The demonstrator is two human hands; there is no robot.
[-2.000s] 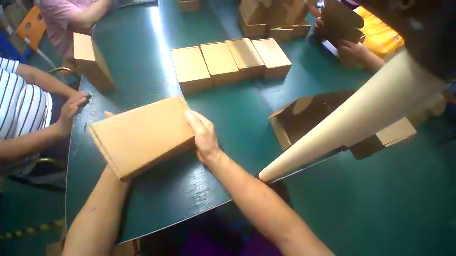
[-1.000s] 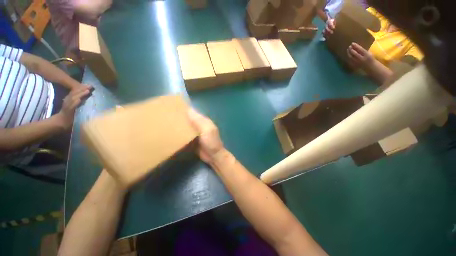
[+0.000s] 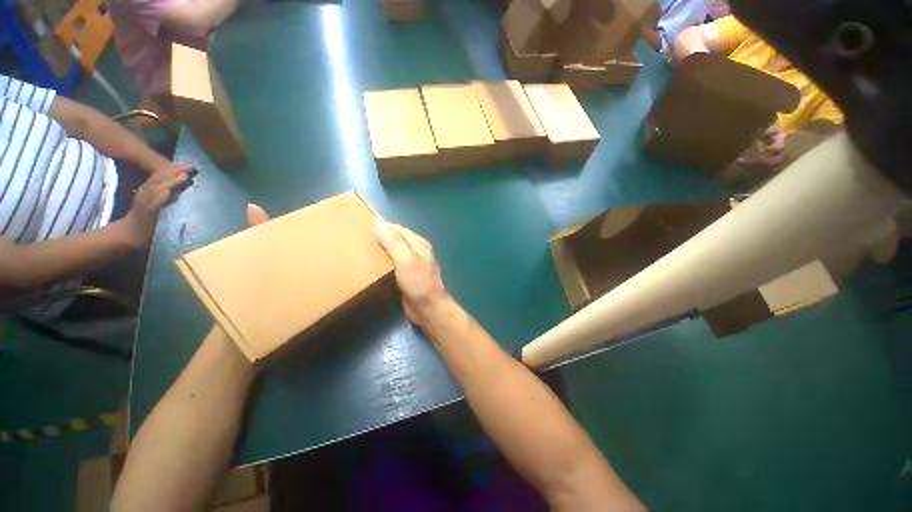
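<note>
A closed brown mailer box [image 3: 290, 270] is held above the near part of the green table, lid side up and slightly tilted. My right hand [image 3: 412, 262] grips its right end, fingers along the edge. My left hand is mostly hidden behind and under the box; only a fingertip [image 3: 258, 215] shows past its far edge, and the left forearm comes up from below.
A row of closed boxes [image 3: 462, 140] lies beyond. One box [image 3: 205, 105] stands on end at left. Open boxes [image 3: 640, 250] sit right, behind a slanting cream post [image 3: 690, 255]. A striped-shirt person [image 3: 60, 190] sits left; others sit at the far side.
The held box tipped toward me, then back, and stays in both hands. At the far right, another person's open box moved down onto the table area.
</note>
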